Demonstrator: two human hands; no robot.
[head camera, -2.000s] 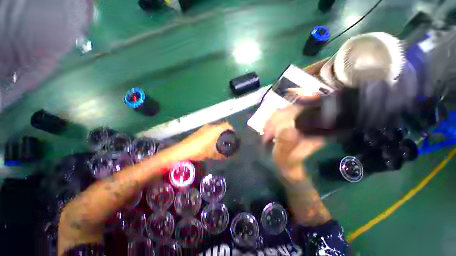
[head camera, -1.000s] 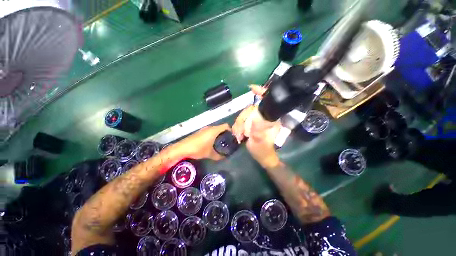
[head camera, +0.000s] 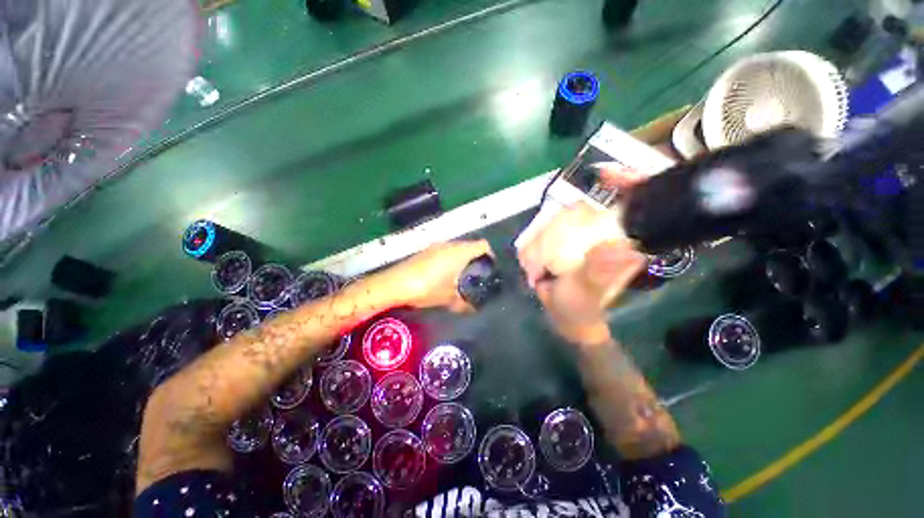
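Note:
My left hand grips a black cylindrical unit, end up, at the centre. My right hand is to its right, apart from it, and holds the thick black power screwdriver, which slants off to the right and is blurred. The white-and-black screw feeder is just behind my right hand, partly hidden by it. Standing units with clear rims are grouped below my left forearm. One lit unit among them glows red. Screws cannot be made out.
Units with blue ends and a dark cylinder are on the green belt. A large fan is upper left; a small white fan stands beyond the feeder. Dark open cups and a lone clear-rimmed unit are right.
My right hand and the screwdriver have moved right, away from the held unit, uncovering the feeder. The belt units have shifted left. My left hand still holds its unit.

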